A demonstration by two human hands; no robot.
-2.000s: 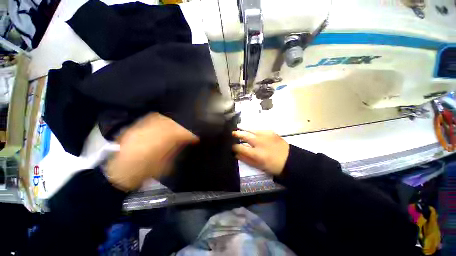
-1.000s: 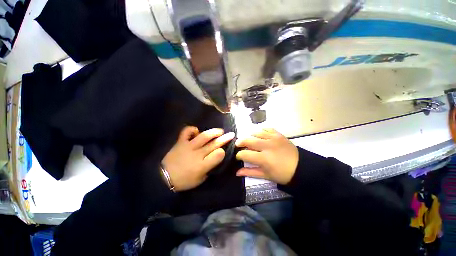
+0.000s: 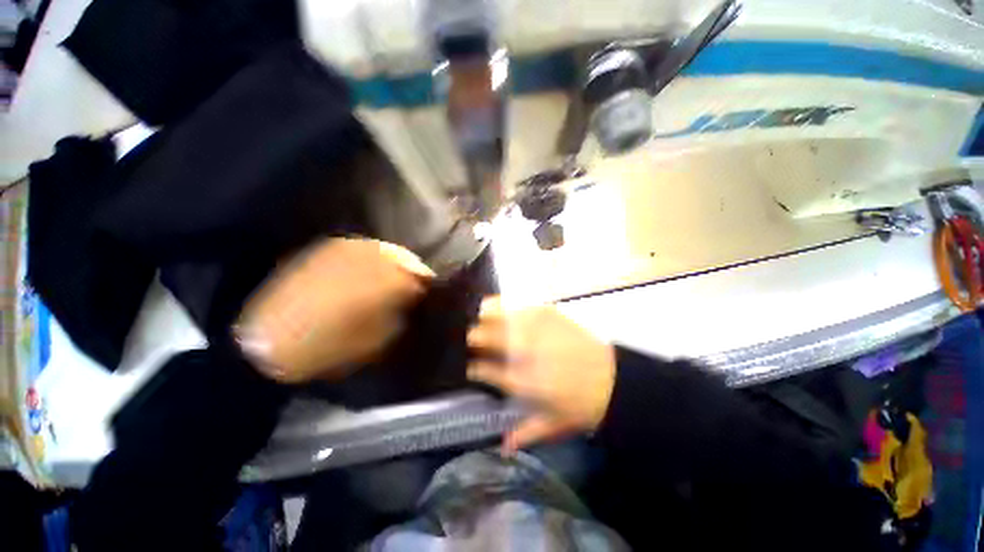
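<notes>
The black garment piece (image 3: 248, 162) lies spread left of and below the needle area, its right edge at the presser foot (image 3: 482, 229). The cream-white sewing machine (image 3: 712, 92) stands over the bed, with a blue stripe and lettering. My left hand (image 3: 329, 307) is blurred and rests on the cloth, left of the needle; its fingertips are not clear. My right hand (image 3: 545, 372) is at the cloth's right edge, just below the needle, fingers bent, thumb pointing down toward the table edge. Blur hides whether either hand pinches the cloth.
Orange-red loops (image 3: 956, 259), perhaps scissors, lie at the bed's right end. A measuring strip (image 3: 432, 423) runs along the front table edge. Yellow and pink cloth (image 3: 898, 458) shows below the table at right. Printed tape (image 3: 32, 404) is at the table's left.
My left hand has moved left, away from the needle and my right hand. My right hand sits slightly lower, its thumb spread downward. The cloth's lower part no longer hangs over the front edge.
</notes>
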